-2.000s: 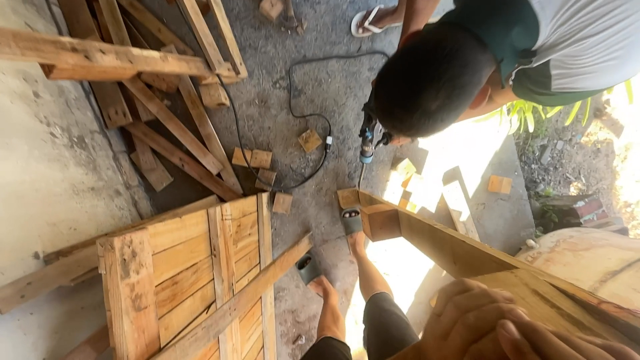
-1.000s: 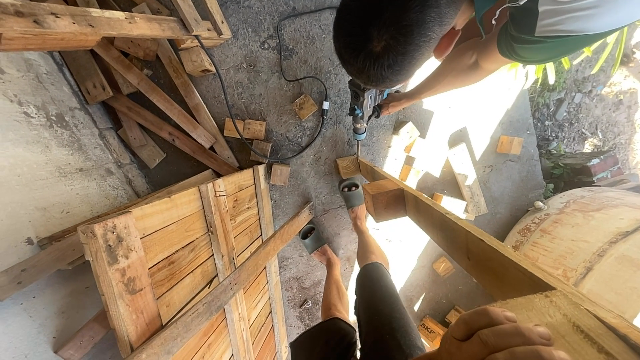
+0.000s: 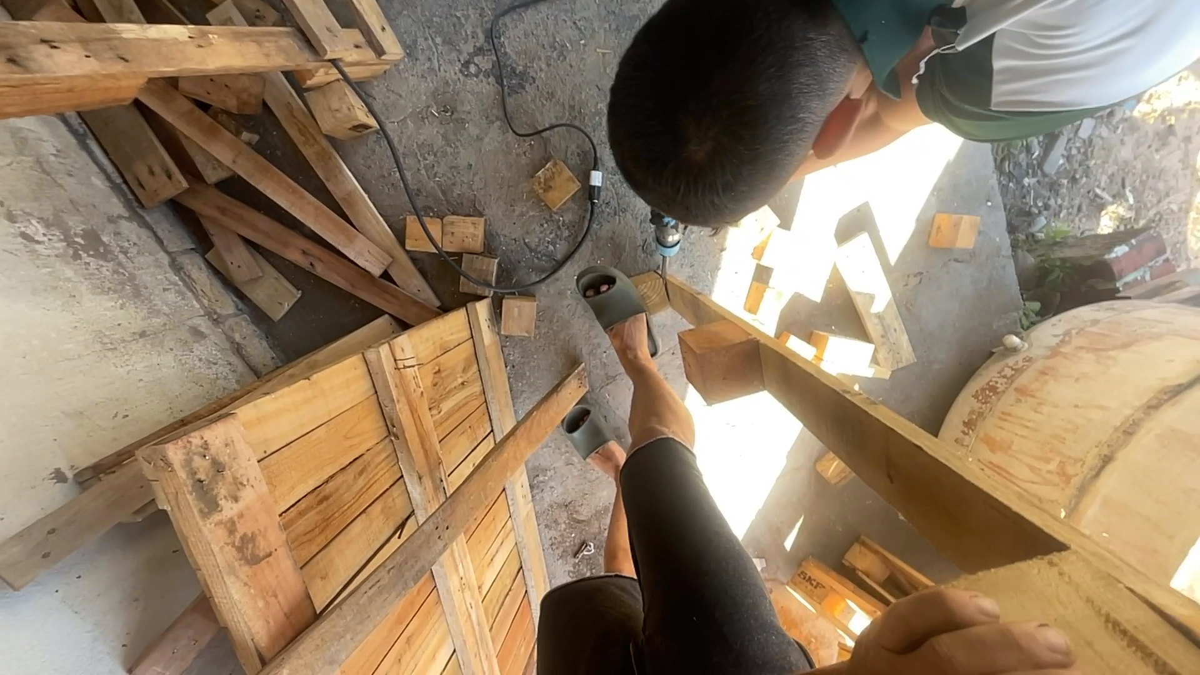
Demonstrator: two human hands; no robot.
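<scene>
One hand of mine, which looks like my right hand (image 3: 956, 633), rests at the bottom right against the near end of a long wooden board (image 3: 881, 450); its fingers are bent over a wide wooden piece (image 3: 1078, 609). My left hand does not show. Wood blocks sit along the board, among them a square block (image 3: 720, 361). At the board's far end, beside my sandalled foot (image 3: 614, 298), a power drill (image 3: 667, 234) points its bit at the wood. A co-worker leans over it; their head hides most of the drill and their hands.
A slatted wooden pallet (image 3: 347, 450) with a loose plank (image 3: 450, 516) across it stands at the left. Timber (image 3: 272, 178) is piled at the upper left. A black cable (image 3: 403, 178) curls over the concrete floor near small blocks (image 3: 556, 184). A large rounded container (image 3: 1087, 412) is at the right.
The co-worker's head has moved over the drill and now covers their hand, which showed earlier. My foot beside the board's far end has shifted. The view has shifted slightly.
</scene>
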